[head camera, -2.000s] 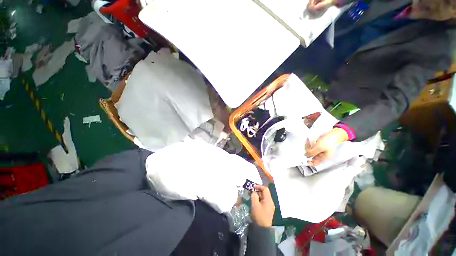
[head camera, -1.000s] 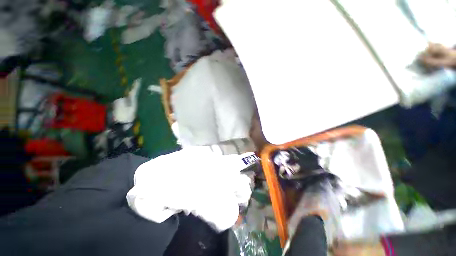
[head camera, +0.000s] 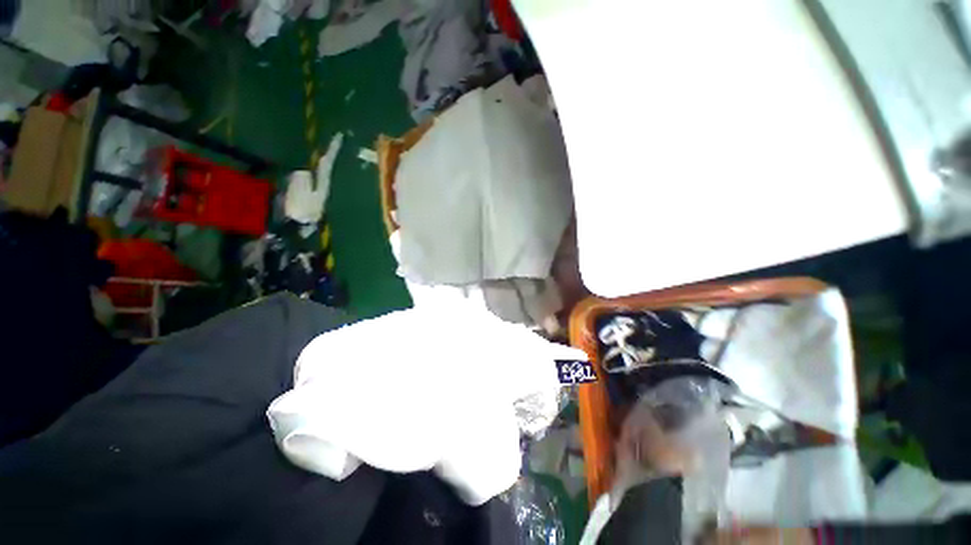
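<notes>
A white cloth bundle (head camera: 410, 389) lies over my left forearm, whose dark sleeve (head camera: 202, 383) enters from the left. My left hand is hidden by the cloth. A dark patch with white letters (head camera: 576, 372) shows at the bundle's right end; what holds it is hidden. My right hand (head camera: 673, 445) is blurred inside the orange basket (head camera: 598, 447), at a clear plastic bag (head camera: 694, 417). Its grip cannot be told. Dark pieces with white lettering (head camera: 649, 339) lie in the basket beside it.
A white table (head camera: 724, 138) stands beyond the basket. Another container (head camera: 388, 181) holds white panels (head camera: 479, 192). Red crates (head camera: 213, 192) stand at the left on the green floor (head camera: 362, 256), among scraps. Part of another person's hand (head camera: 772, 535) shows at the bottom edge.
My right hand has left the lettered patch and moved right into the basket. The view has turned, and the other person's hand has shifted to the bottom edge.
</notes>
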